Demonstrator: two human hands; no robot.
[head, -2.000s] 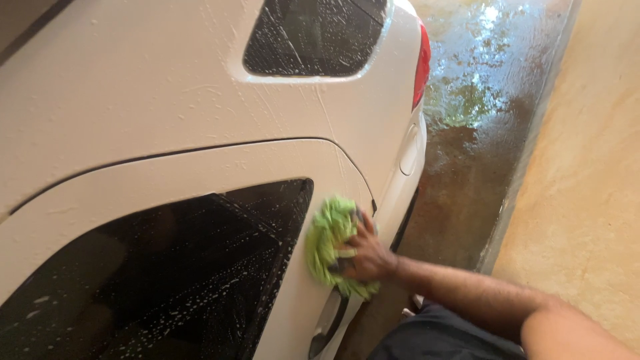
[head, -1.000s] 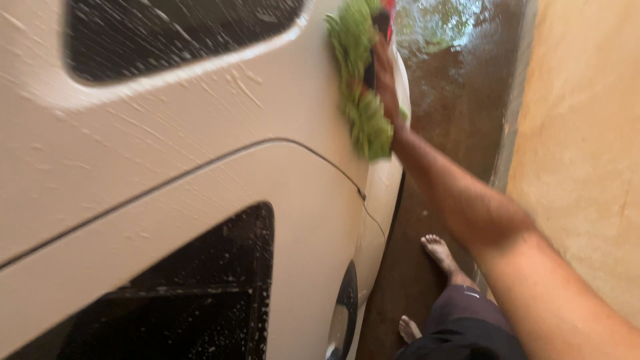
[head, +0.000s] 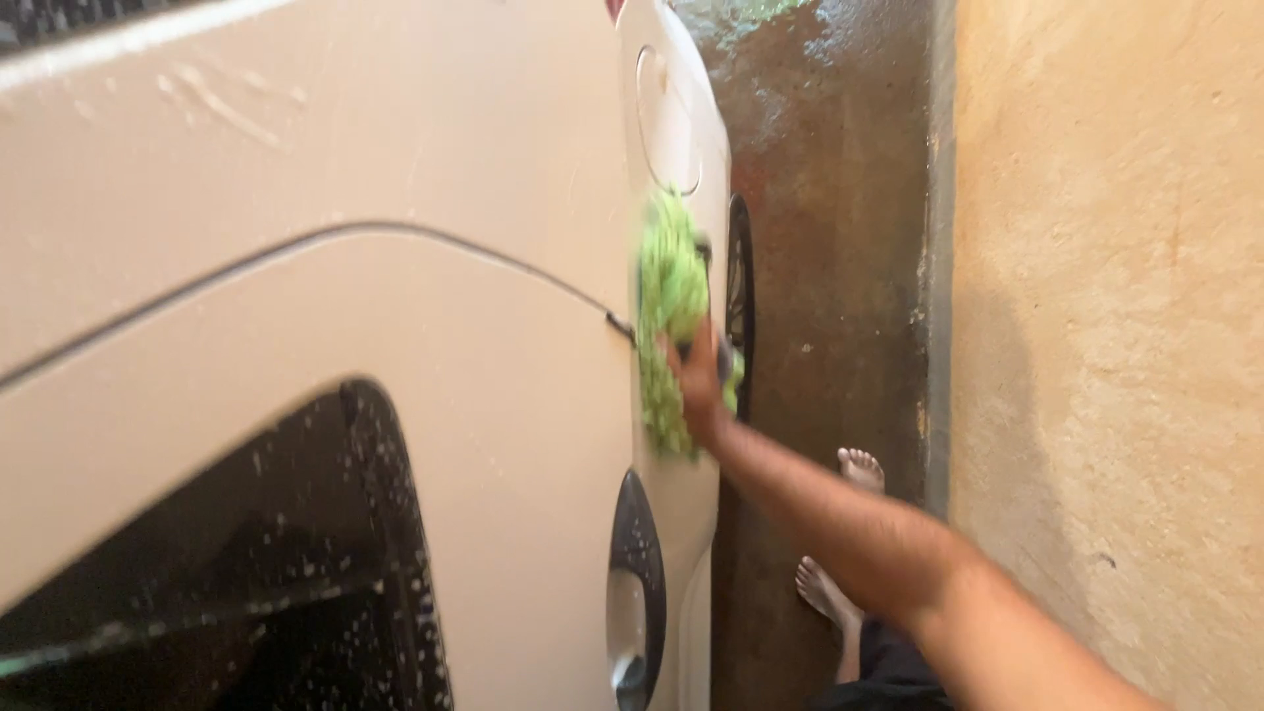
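My right hand (head: pixel 699 380) grips a green microfibre wash mitt (head: pixel 673 286) with a dark strap or backing, slightly blurred. The mitt lies against the side of a white car (head: pixel 513 395), below the round fuel flap (head: pixel 670 118) and just above the dark door handle (head: pixel 637 592) in the view. Water drops and streaks dot the paint and the dark door window (head: pixel 296 553). My left hand is out of view.
A rough tan wall (head: pixel 1116 296) stands on the right. Between it and the car runs a wet, narrow floor (head: pixel 829 286), where my bare feet (head: pixel 829 592) stand. The rear wheel (head: pixel 739 296) shows at the car's edge.
The green mitt has moved with my right hand from near the tail light down to the panel between fuel flap and door handle. The view has shifted too.
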